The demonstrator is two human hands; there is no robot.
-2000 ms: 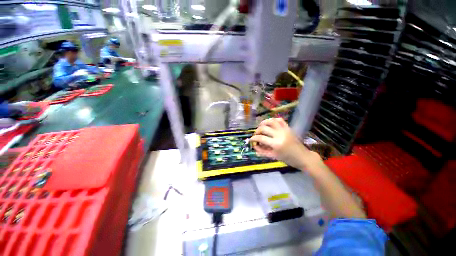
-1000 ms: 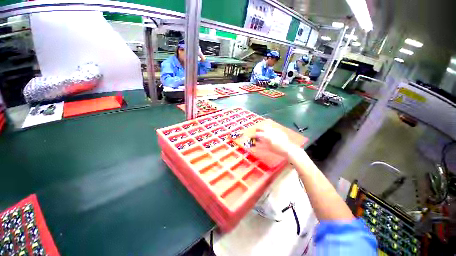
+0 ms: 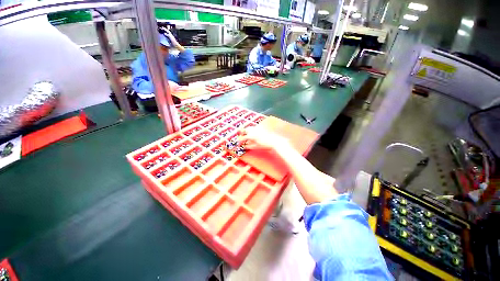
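My right hand point(image 3: 262, 138) reaches in from the lower right over a stack of red compartment trays point(image 3: 183, 211). Its fingertips are closed on a small circuit board point(image 3: 237, 147) at the left edge of a flat red-orange sheet point(image 3: 279, 144). The sheet covers the right part of the top tray. The back and left pockets hold boards; several front pockets are bare. The fingers partly hide the board. My left hand is not in view.
The black fixture point(image 3: 378, 222) with yellow edge and rows of boards is at lower right, beside the machine's pale frame point(image 3: 438, 71). Dark cutters or tweezers point(image 3: 308, 118) lie on the green bench point(image 3: 93, 189). A metal post point(image 3: 155, 66) stands behind the trays. Several people in blue sit beyond.
The view has swung from the machine to the tray stack. My right hand has left the fixture for the tray, and since a second ago has moved slightly toward the filled pockets.
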